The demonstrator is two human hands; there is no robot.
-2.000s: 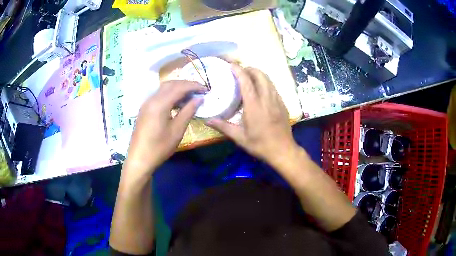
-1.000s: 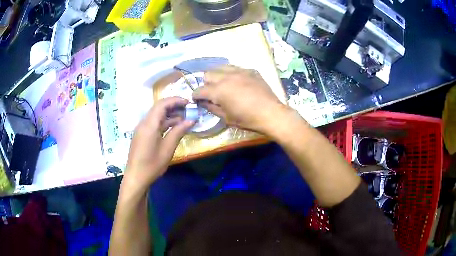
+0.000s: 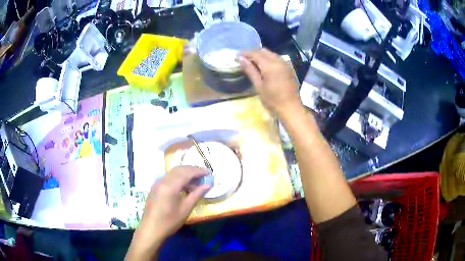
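Observation:
A white round base (image 3: 224, 171) lies in the round recess of the yellowish work pad (image 3: 260, 191). Thin lead wires (image 3: 201, 153) rise from its middle. My left hand (image 3: 176, 196) pinches a small pale fitting (image 3: 208, 180) at the centre of the disc. My right hand (image 3: 270, 76) is at the rim of the round grey tub (image 3: 228, 43), thumb and fingertips close together over its opening. Whether the right fingertips hold anything cannot be seen.
A yellow screw box (image 3: 133, 81) stands left of the tub. White housings (image 3: 63, 84) lie at the left back. A metal jig (image 3: 357, 84) with a black strap stands on the right. A red basket (image 3: 403, 183) with part-finished units is at the lower right. A pink sheet (image 3: 76, 188) lies left.
My right hand has left the disc and moved up and away to the tub. My left hand remains at the disc's centre. The view has shifted, showing more of the bench's back.

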